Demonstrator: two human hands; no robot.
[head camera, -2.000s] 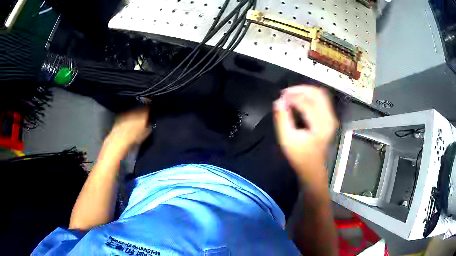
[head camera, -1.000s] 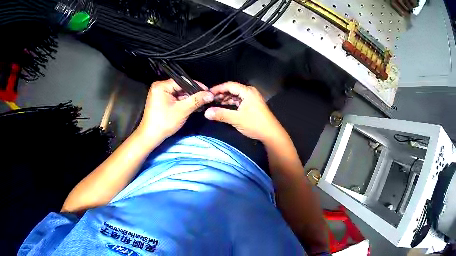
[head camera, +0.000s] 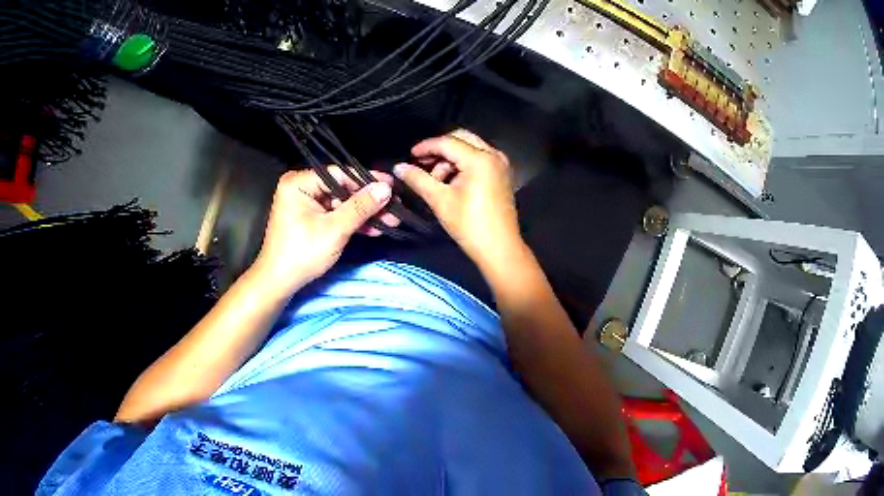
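My left hand (head camera: 325, 215) is closed around a small group of black cables (head camera: 328, 153) above my lap. The cables run up and left toward the thick cable bundle (head camera: 223, 68). My right hand (head camera: 463, 184) is just to the right, its thumb and fingers bent close to the cables' end; whether it grips a cable is hidden by the fingers and the dark background. The slotted fixture (head camera: 708, 89), tan with a reddish-brown front edge, lies on the perforated plate (head camera: 606, 50), apart from both hands.
More black cables hang over the plate's edge at the top. A green band (head camera: 135, 52) is around the bundle. A white open-frame stand (head camera: 766, 334) on casters and a red stool (head camera: 669, 441) are at the right. Dark cable piles (head camera: 87, 300) lie at the left.
Both hands came together over the lap. Since one second ago, my right hand has moved slightly up and apart from my left, which still holds the cables. The view has shifted.
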